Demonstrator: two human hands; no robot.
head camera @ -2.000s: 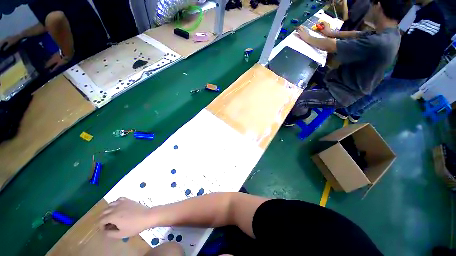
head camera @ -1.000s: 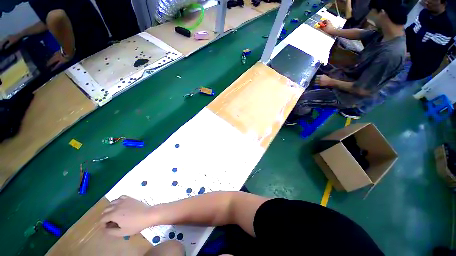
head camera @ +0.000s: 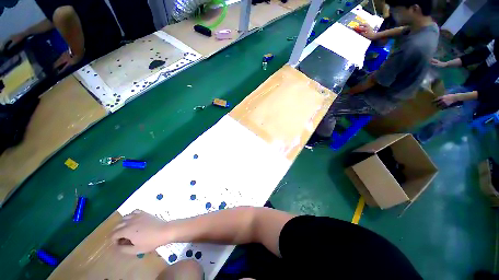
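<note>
My right hand (head camera: 143, 232) rests where the brown covering (head camera: 90, 249) meets the white bench sheet (head camera: 219, 158). Its fingers are curled, with a dark gap between thumb and fingers; whether it holds anything is unclear. A rounded bit of skin (head camera: 183, 270) shows at the bottom edge, perhaps my left hand; its fingers are not visible. Blue dots (head camera: 192, 197) lie scattered on the sheet. On the green belt (head camera: 158, 128) lie several blue cells, one at the lower left (head camera: 47, 257), one upright (head camera: 80, 209), and one wired to a small board (head camera: 134, 163).
A yellow piece (head camera: 71, 163) and an orange-and-blue unit (head camera: 220, 103) lie on the belt. Beyond are brown covering (head camera: 282, 109), a dark mat (head camera: 326, 68) and a metal post (head camera: 304, 35). An open carton (head camera: 383, 180) stands on the floor. People are at right and across the belt.
The cells and yellow piece on the belt have shifted down and left. My right hand has stayed in place. At right, another person's hands now hold a second brown carton.
</note>
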